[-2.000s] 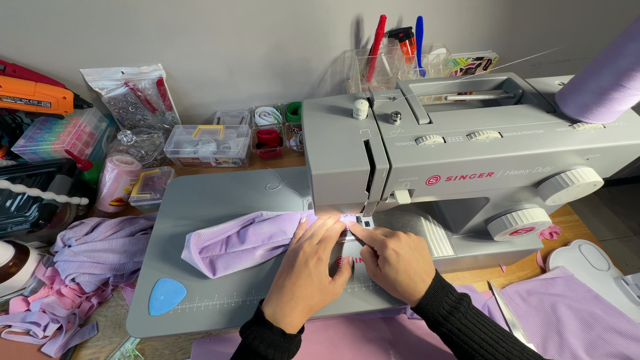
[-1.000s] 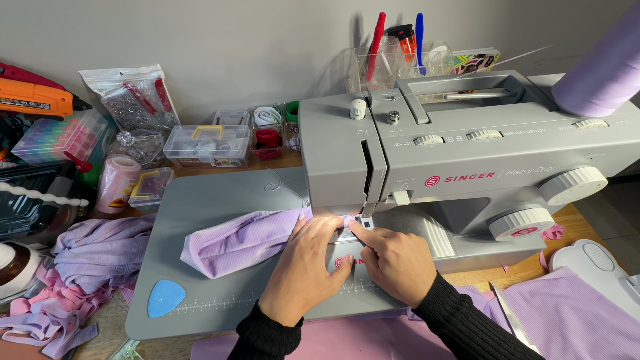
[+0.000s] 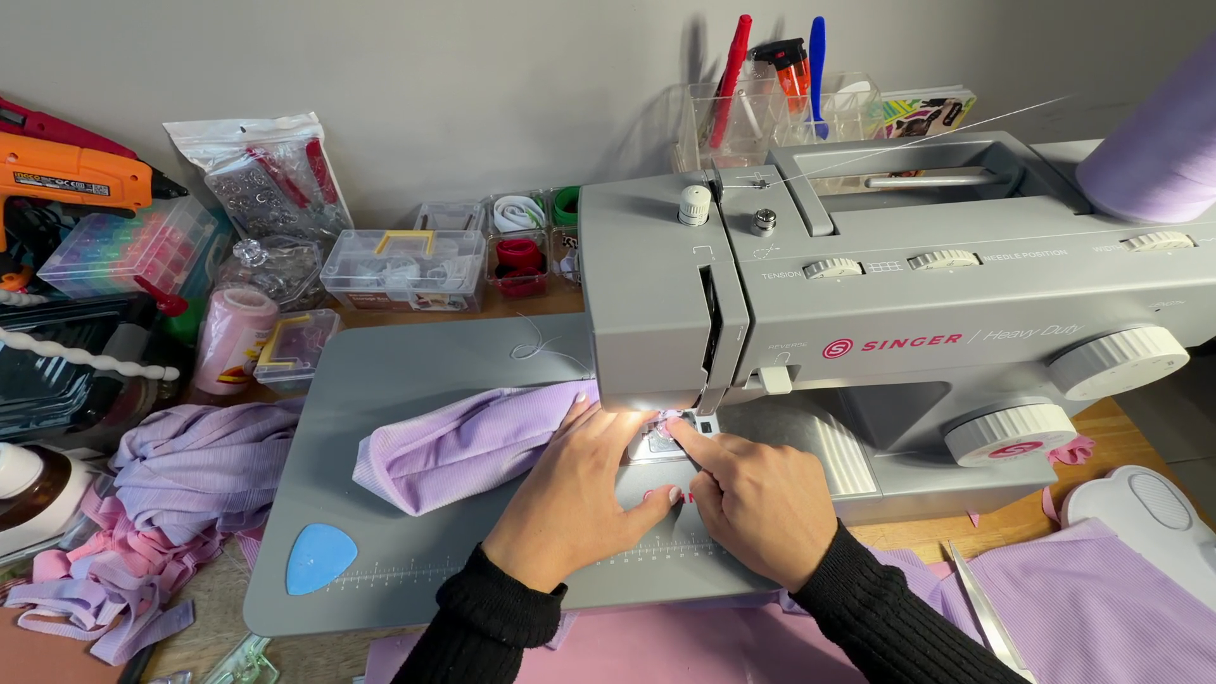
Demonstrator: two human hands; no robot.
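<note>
A grey Singer sewing machine (image 3: 902, 313) stands at the right, its extension table (image 3: 427, 351) reaching left. A folded piece of lilac ribbed fabric (image 3: 456, 446) lies on that table and runs to the needle area. My left hand (image 3: 579, 484) rests on the fabric's end, fingertips spread just left of the presser foot. My right hand (image 3: 760, 494) points its index finger onto a small bit of fabric at the needle plate (image 3: 660, 446), beside my left fingers. The needle is hard to make out. A blue tailor's chalk (image 3: 321, 559) lies at the table's front left.
Lilac fabric (image 3: 1102, 608) and scissors (image 3: 983, 608) lie at the front right, near a white foot pedal-like item (image 3: 1140, 518). Fabric scraps (image 3: 204, 465), plastic boxes (image 3: 404, 271) and an orange glue gun (image 3: 76, 176) crowd the left. A lilac thread cone (image 3: 1154, 152) stands behind the machine.
The lilac fabric and both hands stay in nearly the same place at the needle area; only the fingers have shifted slightly.
</note>
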